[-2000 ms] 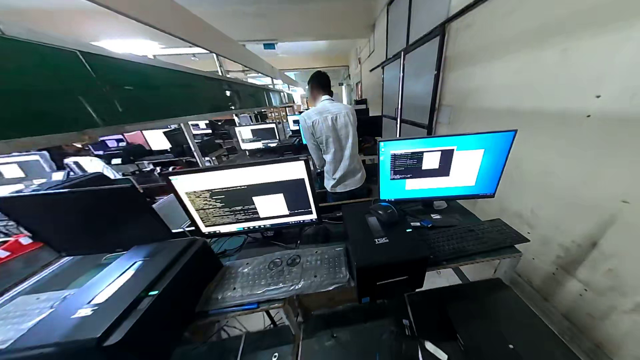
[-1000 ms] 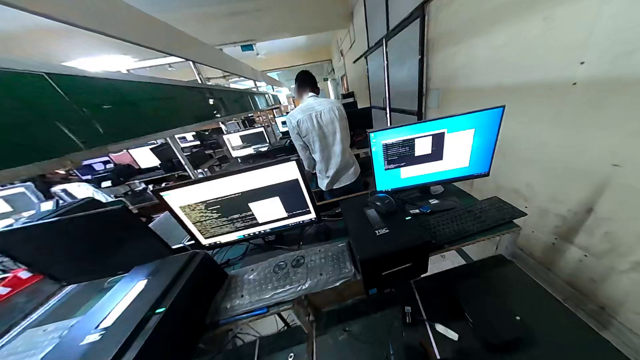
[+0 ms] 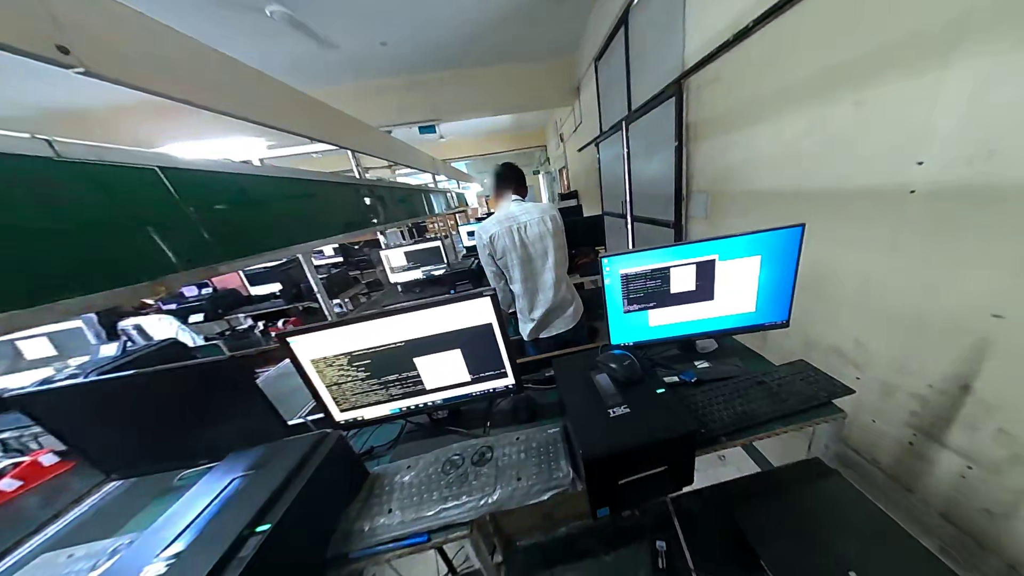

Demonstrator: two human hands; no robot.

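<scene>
Neither my left hand nor my right hand shows in the head view. A lit monitor (image 3: 404,360) with dark windows stands left of centre, and below it lies a keyboard under clear plastic (image 3: 472,476). To its right is a black TSC label printer (image 3: 628,432) with a black computer mouse (image 3: 620,366) on top. A second monitor (image 3: 700,284) with a blue screen stands behind a black keyboard (image 3: 768,396). A blue pen (image 3: 390,546) rests at the near desk edge.
A person in a light shirt (image 3: 532,264) stands beyond the monitors, back turned. A large black machine (image 3: 264,512) and a dark monitor (image 3: 160,408) are at the left. The wall (image 3: 904,240) runs along the right; a black surface (image 3: 832,520) lies at lower right.
</scene>
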